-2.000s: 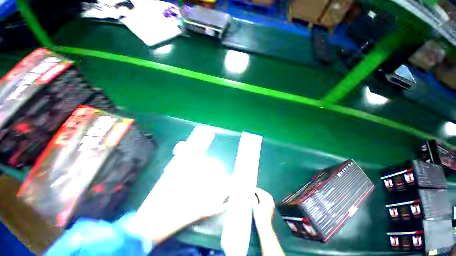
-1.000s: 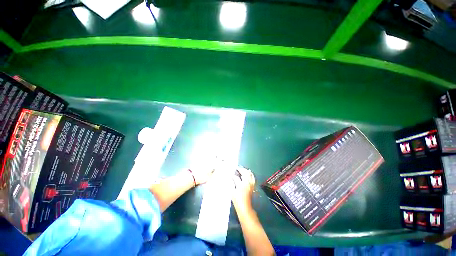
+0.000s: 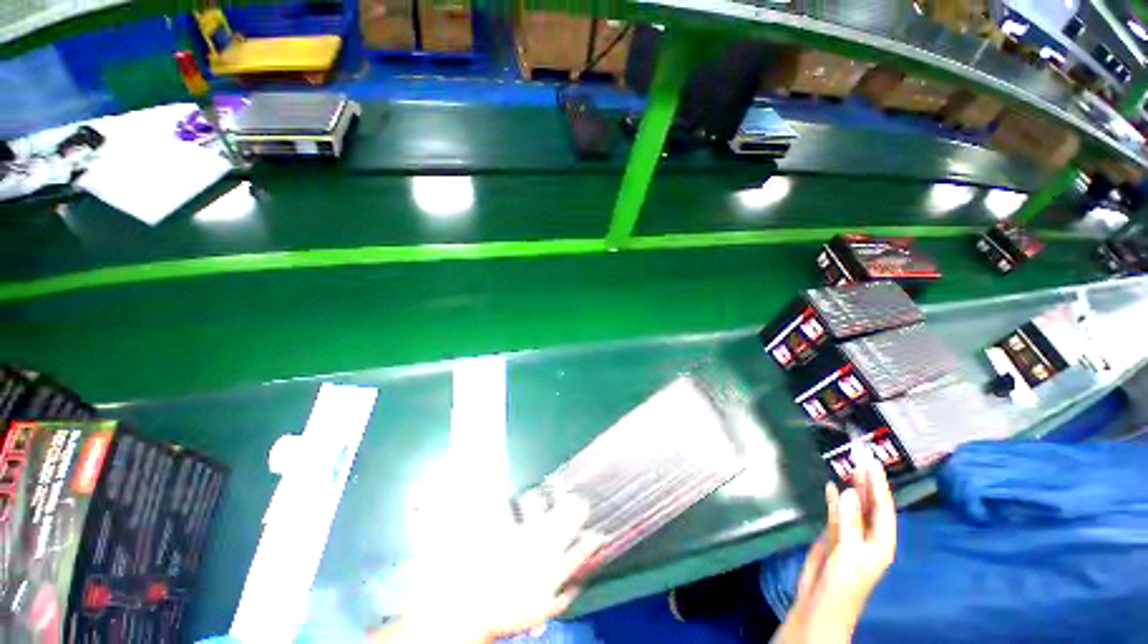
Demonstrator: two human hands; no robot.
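Note:
A black retail box [image 3: 655,459], pale with glare, lies slanted on the green bench. My left hand [image 3: 535,572], washed out by glare, holds its near left end. My right hand [image 3: 852,541] is raised with fingers extended, its fingertips at the dark picture end of the nearest incoming box [image 3: 938,421]; contact is unclear. A white label strip [image 3: 480,409] lies left of the slanted box, its lower part lost in glare. A second white strip [image 3: 309,503] with a rounded piece on its edge lies further left.
Finished boxes [image 3: 145,541] stand at the left edge. More incoming boxes [image 3: 869,302] stand at right. A co-worker's blue sleeve [image 3: 1045,516] is at the lower right, by another box [image 3: 1032,352]. A green rail [image 3: 378,255] runs behind; a scale [image 3: 292,123] and papers [image 3: 154,164] lie beyond.
The view has turned right. My hands have left the label strip. The slanted box is closer to the strip, with my left hand on it. My right hand has moved right to the incoming boxes.

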